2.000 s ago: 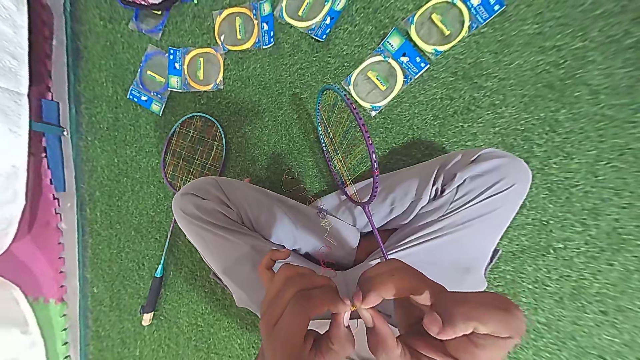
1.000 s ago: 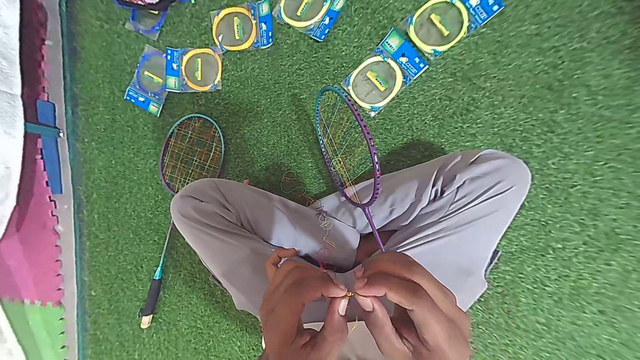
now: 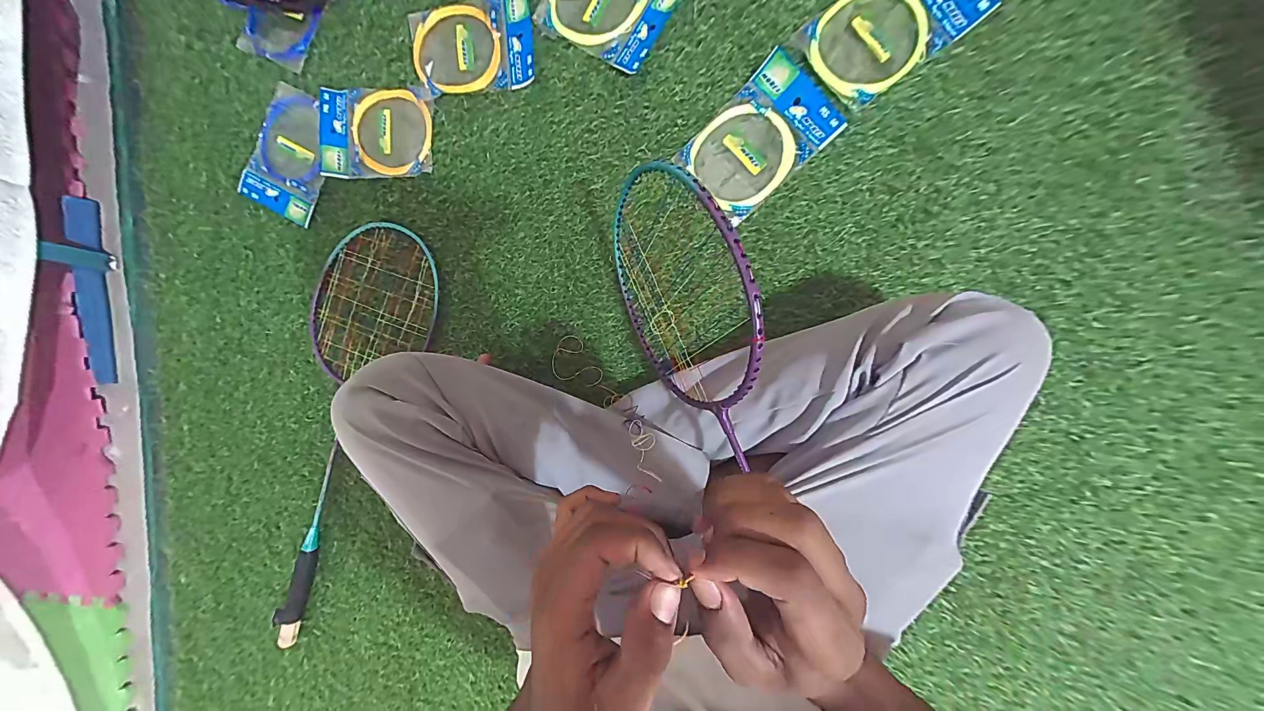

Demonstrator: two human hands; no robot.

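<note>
Near the bottom centre, my left hand [image 3: 617, 592] and my right hand [image 3: 780, 588] meet, thumbs and forefingers pinching a small length of yellow string [image 3: 682, 583] between them. A loose, curled string [image 3: 642, 439] trails over the trousers just above my hands. Beyond them a purple and teal badminton racket [image 3: 758, 326] lies with its head partly over my leg, and several strings cross its frame; its lower shaft is hidden by my hands. To the left, a second badminton racket [image 3: 435, 276] with a strung head rests on the turf, partly behind my knee.
Several packets of coiled badminton string, such as a yellow one [image 3: 790, 148], an orange one [image 3: 430, 133] and a blue one [image 3: 262, 188], lie on the artificial turf [image 3: 1116, 415] at the top. Foam mats [image 3: 59, 474] and a blue bar [image 3: 94, 296] are along the left edge.
My right hand has turned and drawn in closer to my left since the earliest frame. The fingertips of both hands stay together at the small yellow string. Both rackets lie as before.
</note>
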